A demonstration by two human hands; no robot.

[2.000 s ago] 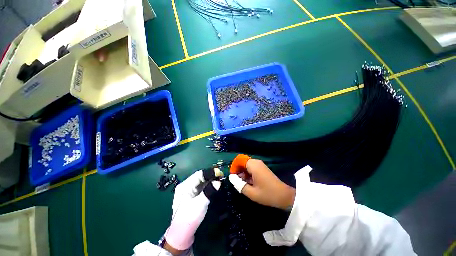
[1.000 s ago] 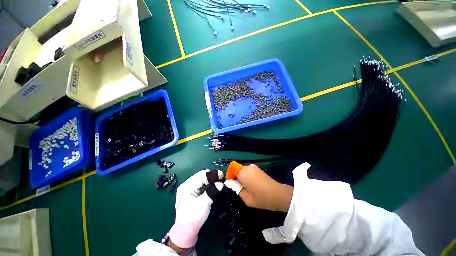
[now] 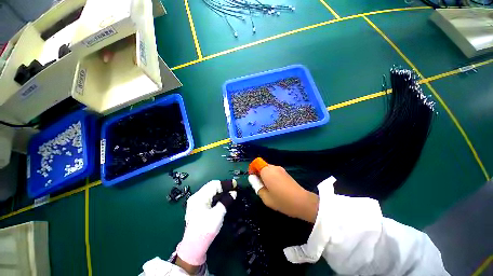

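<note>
My left hand [image 3: 207,209], in a white glove with black-covered fingertips, has thumb and finger close together; whether a small black housing is between them cannot be told. My bare right hand [image 3: 280,188], with an orange finger cot and a white wrap, has its fingertips at wire ends just right of my left hand. The black wires [image 3: 351,159] curve away to the right, with silvery tips. Finished leads with black housings [image 3: 251,237] lie in a pile below my hands. Loose connector housings [image 3: 177,193] lie left of my left hand.
A blue tray of tiny metal parts [image 3: 323,118] stands above the wires. A blue housing bin [image 3: 190,141] and a blue white-parts bin [image 3: 33,190] stand left, below cream boxes [image 3: 116,81]. Thin leads [image 3: 243,8] lie at the top. Another cream tray [image 3: 465,32] is upper right.
My right hand has moved slightly up and away from my left fingertips, toward the wire ends, leaving a small gap. My left hand has stayed nearly in place.
</note>
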